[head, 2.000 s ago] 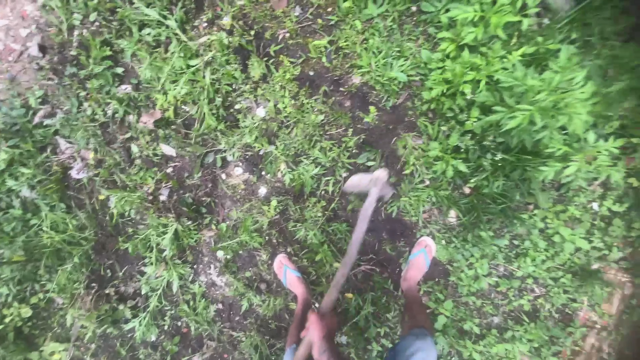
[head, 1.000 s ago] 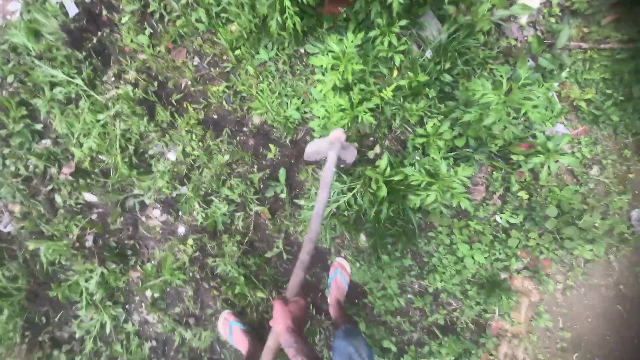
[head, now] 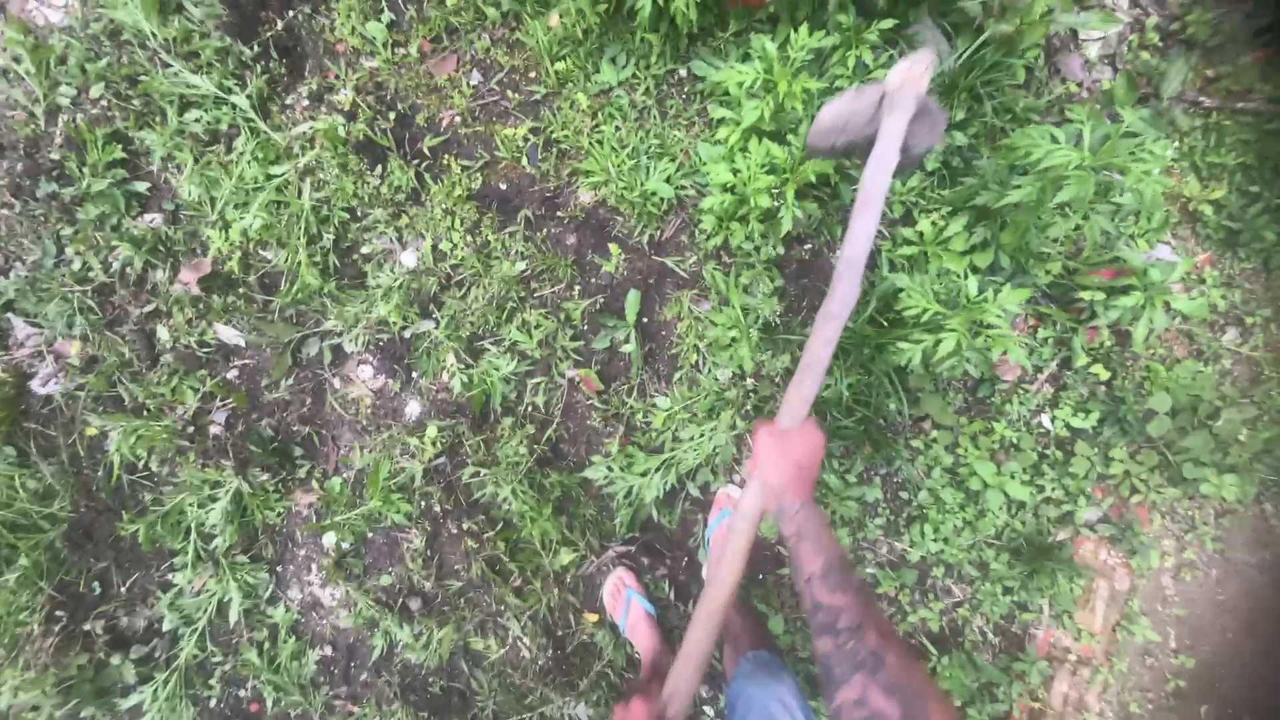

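Note:
A hoe with a long wooden handle (head: 833, 310) runs from the bottom centre to the upper right. Its dull metal blade (head: 848, 122) is raised over leafy green weeds (head: 765, 140), slightly blurred. My right hand (head: 787, 460) is closed around the middle of the handle, forearm coming from the lower right. At the bottom edge my left hand (head: 638, 706) grips the handle's lower part, mostly cut off by the frame.
My feet in flip-flops with blue straps (head: 632, 606) stand just left of the handle. Low weeds and patches of dark soil (head: 640, 270) surround them. Broken bricks (head: 1098, 590) lie at the lower right beside bare ground (head: 1225, 620). Pale debris (head: 42, 355) lies at the left.
The hoe's head has swung up and to the right, away from the weeds near my feet. My right hand is farther up in view. The feet now stand closer together than two seconds ago.

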